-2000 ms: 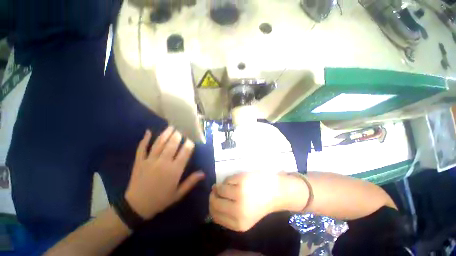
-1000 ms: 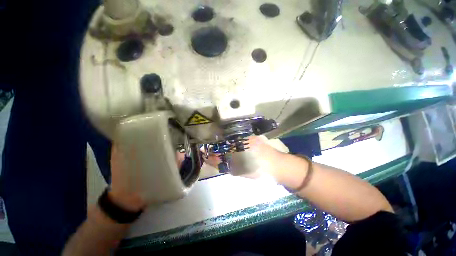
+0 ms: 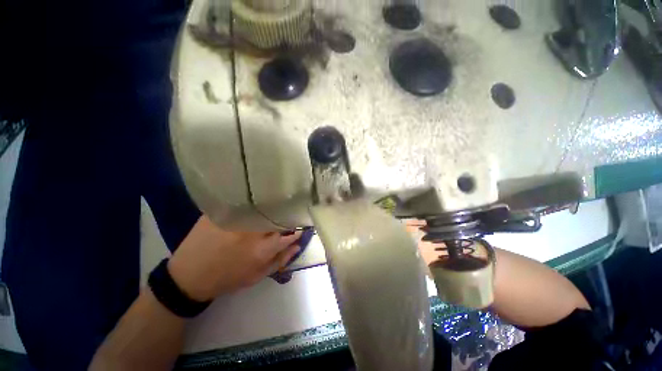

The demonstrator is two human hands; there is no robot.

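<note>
The cream sewing machine head [image 3: 363, 109] fills the upper middle, close to the camera. The cream take-up guard [image 3: 381, 290] and the tension assembly [image 3: 461, 250] stick out in front of it. My left hand [image 3: 229, 257] is beside and partly under the head, its fingers together at a small dark blue piece of cloth [image 3: 297, 250]; its fingertips are partly hidden. My right hand is mostly hidden behind the guard and tension assembly, with a sliver of it [image 3: 428, 250] and the forearm showing. Dark navy fabric [image 3: 80, 217] hangs at the left. Needle and presser foot are hidden.
The white table [image 3: 297, 308] has a green marked front edge [image 3: 290, 351]. A brass-coloured ribbed knob [image 3: 272, 22] stands on top of the head. Shiny crinkled material [image 3: 472, 337] lies below the table edge. A clear tray [image 3: 651, 217] is at the far right.
The view has moved closer to the machine head, which now hides more of the table. My left hand has come out from behind the guard, fingers drawn together. The right hand is now mostly hidden.
</note>
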